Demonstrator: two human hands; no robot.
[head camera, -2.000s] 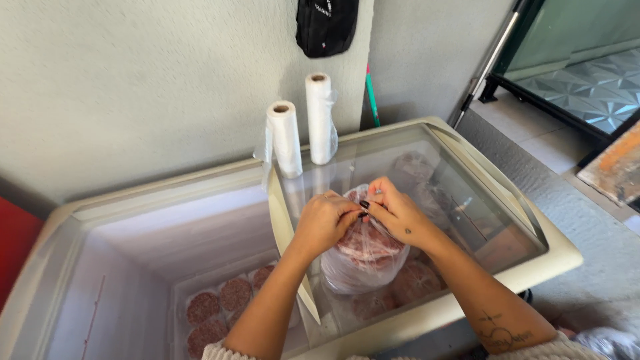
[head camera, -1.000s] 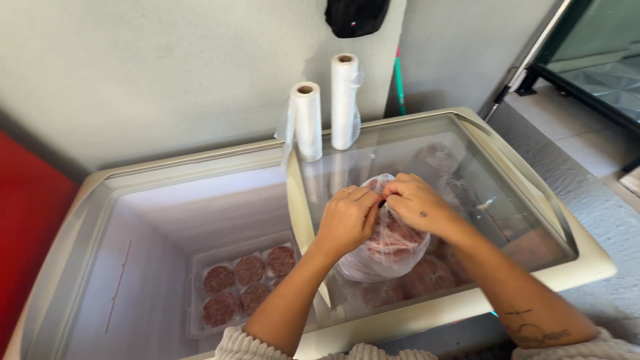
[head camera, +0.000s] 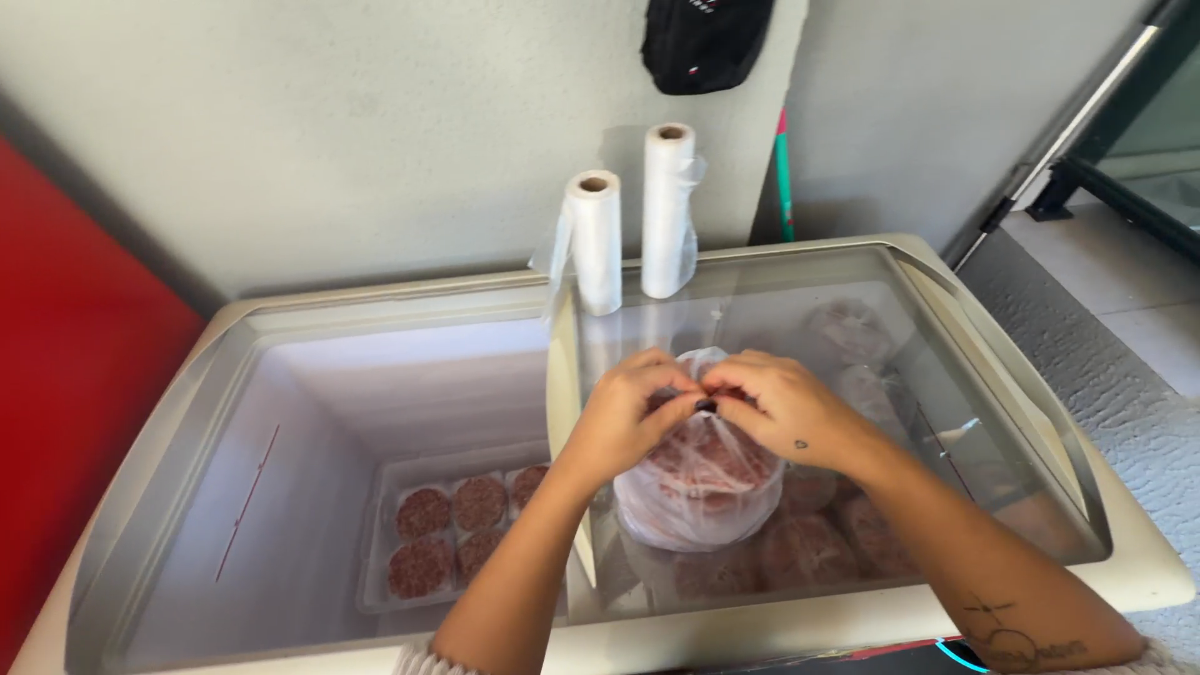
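Note:
A clear plastic bag (head camera: 698, 497) of reddish ground meat rests on the closed glass lid (head camera: 750, 281) over the right half of a chest freezer. My left hand (head camera: 637, 408) pinches the gathered top of the bag from the left. From the right, my right hand (head camera: 783, 403) pinches the same gathered plastic, and the fingertips of both hands meet there. Whether the plastic is knotted is hidden by the fingers. Round meat patties (head camera: 422, 513) lie in a clear tray inside the open left half of the freezer.
Two rolls of thin plastic bags (head camera: 597, 244) stand upright at the lid's back left corner. More bagged meat (head camera: 806, 553) shows beneath the glass. A black bag (head camera: 708, 42) hangs on the wall, and a red surface (head camera: 84, 394) stands at the left.
Both hands stay at the top of the meat bag, with small finger movements. The view has shifted, showing more of the red surface at the left.

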